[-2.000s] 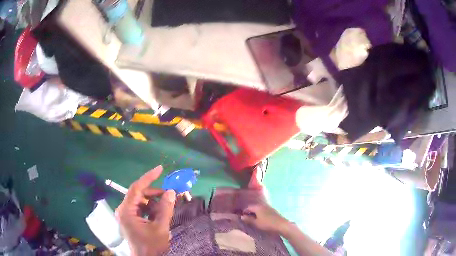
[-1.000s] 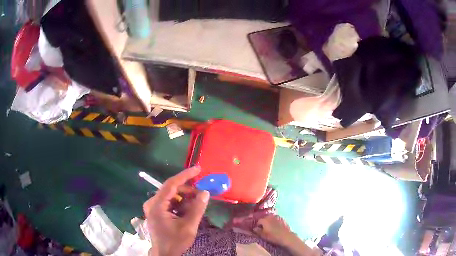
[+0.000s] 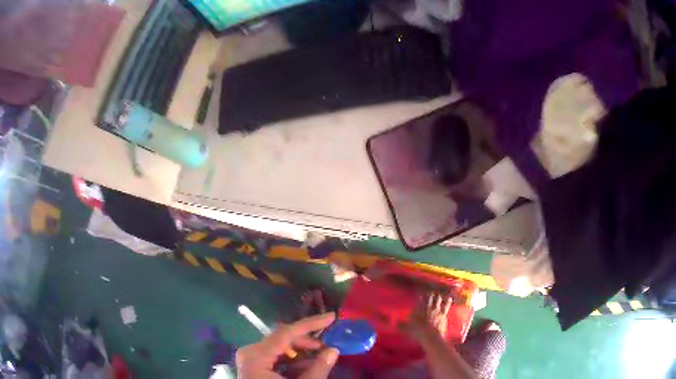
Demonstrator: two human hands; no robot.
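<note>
My left hand [image 3: 290,349] is at the bottom centre, its thumb and finger pinching a round blue tape measure [image 3: 350,337]. A slim white stick [image 3: 254,318] sticks out between its fingers. My right hand [image 3: 436,324] is over the red plastic stool [image 3: 385,303], its fingers spread at the far part of the seat. It is blurred, and whether it touches the stool is unclear. The stool stands in front of the desk, partly hidden by both hands.
The pale desk [image 3: 311,166] holds a black keyboard [image 3: 333,78], a mouse [image 3: 449,148] on a dark-edged pad [image 3: 415,196], a turquoise bottle [image 3: 167,137] and part of a lit screen [image 3: 252,9]. Purple fabric [image 3: 541,44] and black fabric [image 3: 615,215] lie at the right.
The view has shifted closer over the desk, showing the keyboard and screen. My right hand has moved from my lap to over the stool. My left hand still holds the tape measure and stick.
</note>
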